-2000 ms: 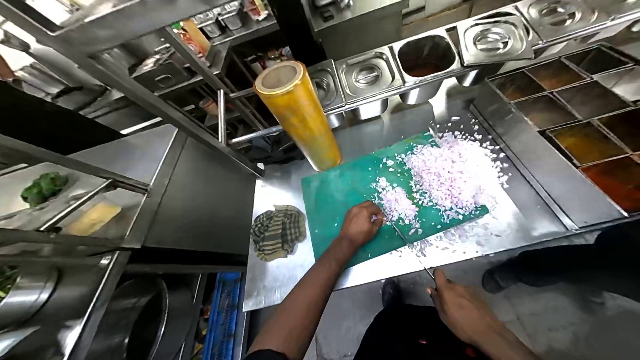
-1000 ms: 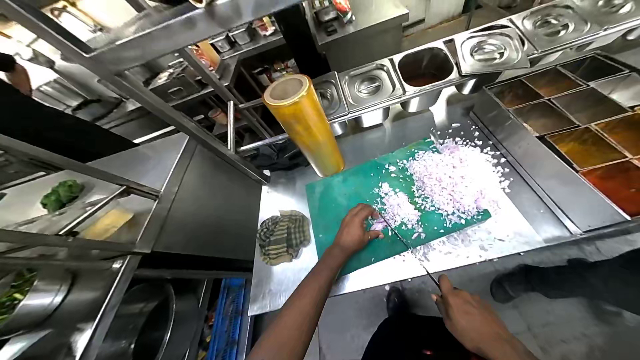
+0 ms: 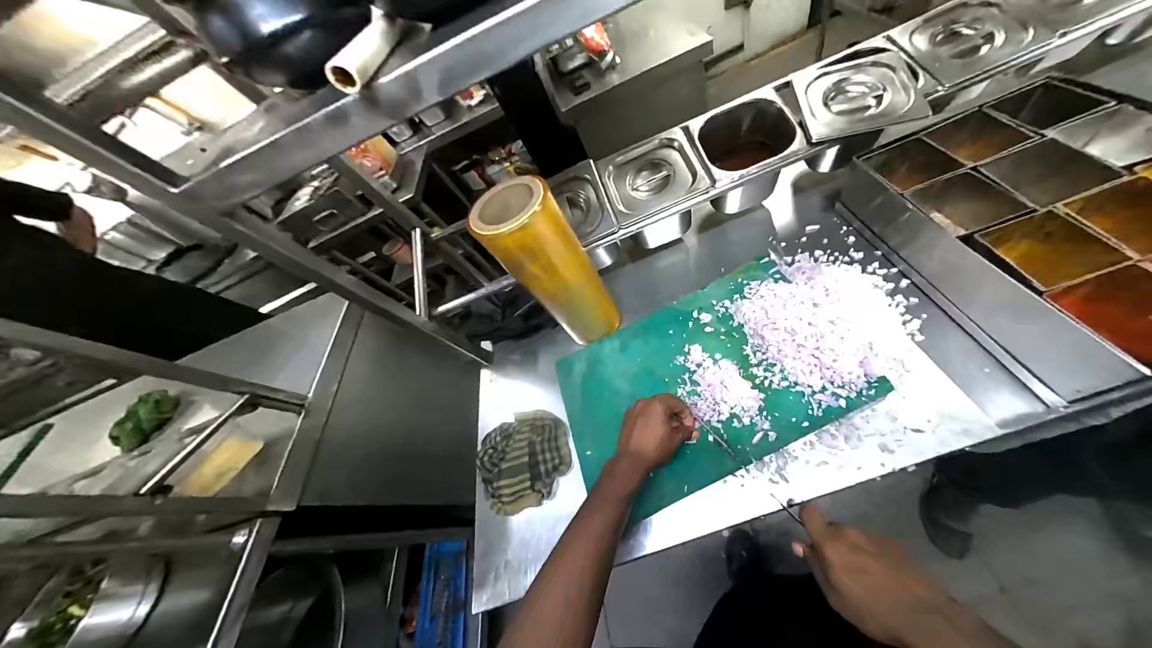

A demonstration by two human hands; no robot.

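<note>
My right hand (image 3: 850,562) grips the handle end of a knife (image 3: 733,453), whose thin blade slants up and left over the near edge of a green cutting board (image 3: 607,387). At the blade's tip is my left hand (image 3: 659,430), its fingers curled; whether they pinch the tip I cannot tell. Beside those fingers lies a small pile of chopped onion (image 3: 720,389). A much larger heap of chopped onion (image 3: 819,324) covers the board's right part and spills onto the steel counter.
A roll of yellow film (image 3: 544,256) stands upright behind the board. Left of the board lies a crumpled checked cloth (image 3: 524,462). Lidded steel containers (image 3: 650,177) line the counter's back, with trays of spices or sauces (image 3: 1048,245) at right. Steel shelving (image 3: 396,405) borders the left. Another person's arm (image 3: 76,225) shows far left.
</note>
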